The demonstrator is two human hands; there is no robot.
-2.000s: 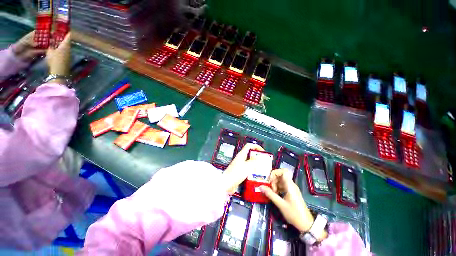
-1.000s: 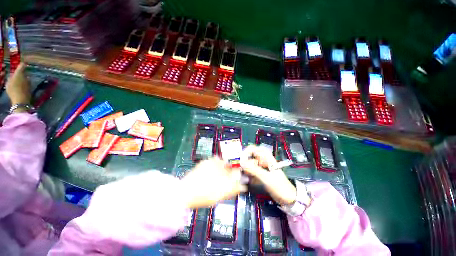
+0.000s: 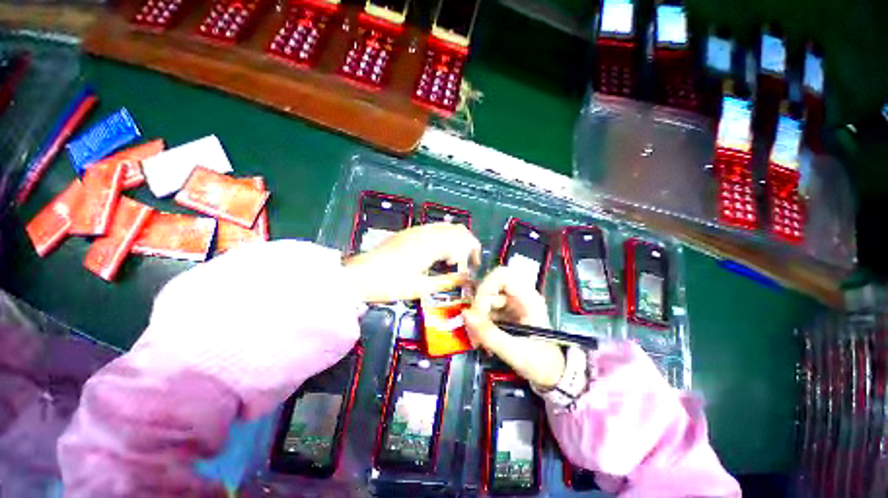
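Note:
A handset (image 3: 446,329), orange-red at its lower end, lies between my hands over the middle of the clear tray (image 3: 336,209). Its upper part is hidden by fingers. My left hand (image 3: 419,263) holds it from above and the left. My right hand (image 3: 506,316) is closed around a long thin black tool (image 3: 545,334), which points back over the wrist; its tip is hidden at the handset. Around them in the tray lie red-rimmed phones with open battery bays, such as one (image 3: 589,269) at the right and one (image 3: 414,407) in the near row.
Orange-red batteries (image 3: 175,234), a white block (image 3: 187,165) and a blue one (image 3: 104,139) lie at left beside two pens (image 3: 56,146). Open red phones stand on a brown board (image 3: 253,88) and on a clear tray (image 3: 633,156) behind. A tray stack (image 3: 842,399) stands at right.
The view has moved closer and shifted. The handset, earlier showing a white-labelled back, is now mostly covered by my fingers. My right hand now holds a tool. The neighbouring worker's hands have left the view.

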